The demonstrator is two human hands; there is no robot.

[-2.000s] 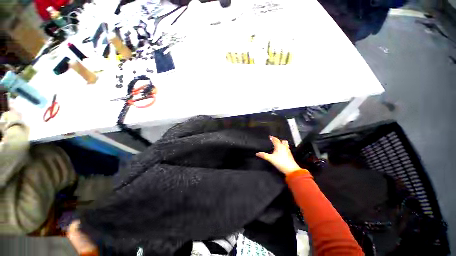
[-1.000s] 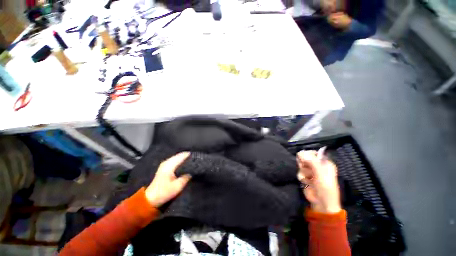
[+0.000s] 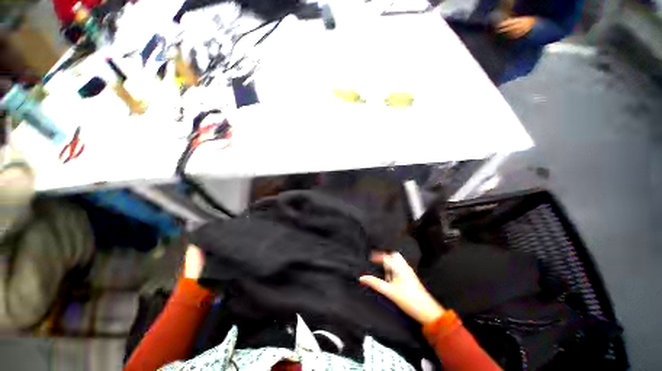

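The black garment (image 3: 290, 243) lies bunched across my lap, below the table's front edge. My left hand (image 3: 193, 264) is at the garment's left edge and holds it; cloth hides most of its fingers. My right hand (image 3: 398, 281) is at the garment's right side with thumb and fingers spread apart. I see nothing held in it, though the frame is blurred.
White table (image 3: 312, 138) ahead, with red-orange-handled scissors (image 3: 72, 147), a black strip (image 3: 190, 153) hanging off its edge, and two yellowish bundles (image 3: 399, 100). Black slatted crate (image 3: 573, 253) at right. A person's hand (image 3: 516, 27) shows far right; another person sits left.
My left hand has moved left and down to the garment's left edge and taken hold of it. My right hand has moved left onto the garment and spread its fingers. The garment is bunched differently.
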